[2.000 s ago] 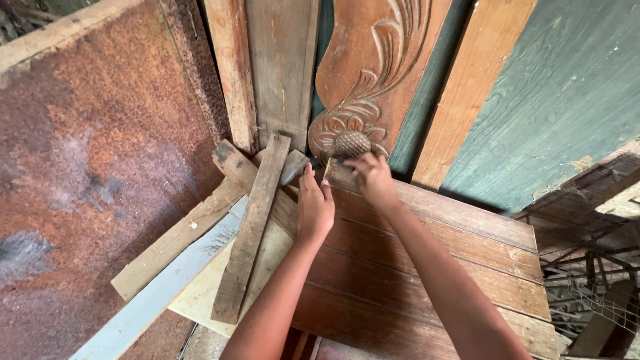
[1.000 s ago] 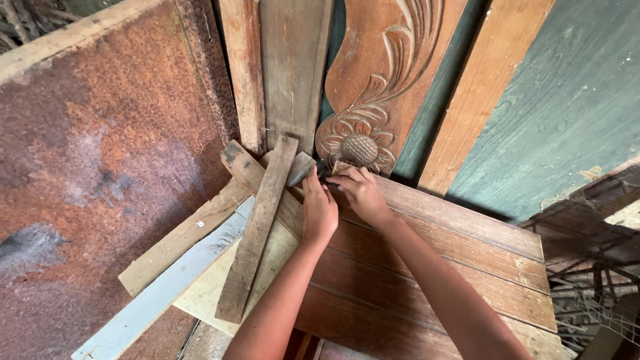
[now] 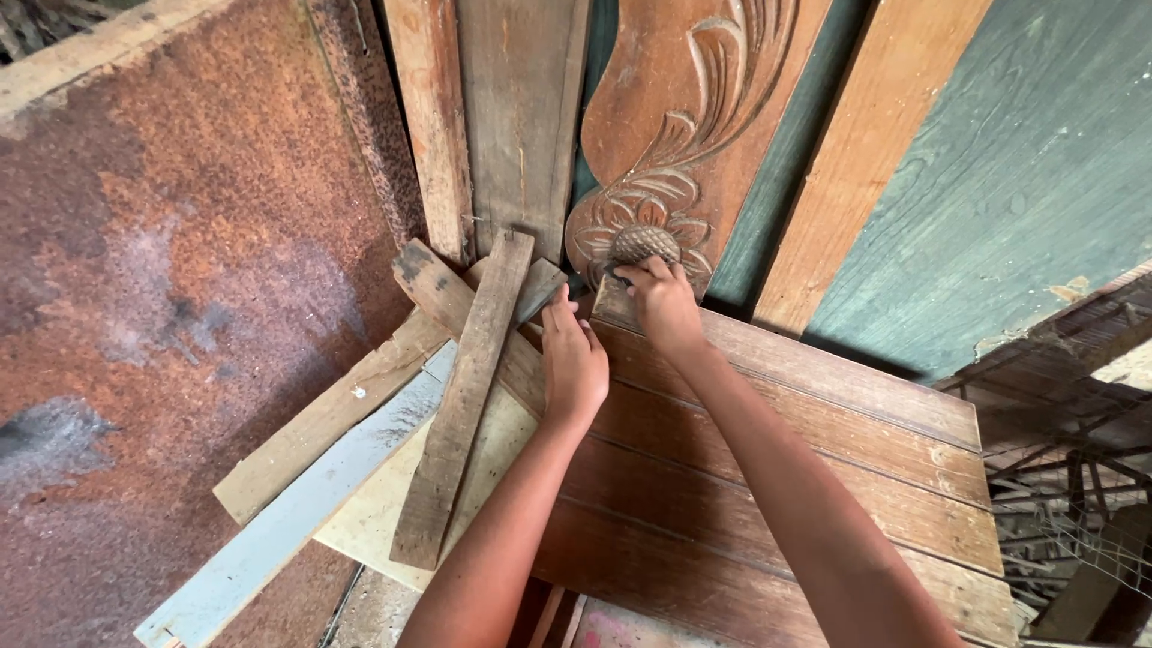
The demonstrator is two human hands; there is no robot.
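Note:
My right hand (image 3: 664, 301) pinches a small dark object (image 3: 619, 274), too hidden to name, just over the far left corner of the slatted wooden tabletop (image 3: 837, 423). Behind it stands a carved wooden panel (image 3: 666, 117) with a flower relief. My left hand (image 3: 574, 364) is upright beside the tabletop's left edge, its fingertips at the end of a short grey wood piece (image 3: 543, 286). Whether it grips that piece cannot be told. A narrow weathered batten (image 3: 463, 405) lies across that piece and other wood strips.
On the left leans a rusty metal sheet (image 3: 180, 315). A pale painted strip (image 3: 306, 513) and a wooden strip (image 3: 333, 414) jut toward the lower left. Upright boards (image 3: 522, 117) and a green panel (image 3: 1008, 180) stand behind. Wire mesh (image 3: 1080, 531) is at the right.
My right hand was close against my left fingertips one second ago. It has since moved right and away, over the tabletop corner. The left hand stays near the short grey piece.

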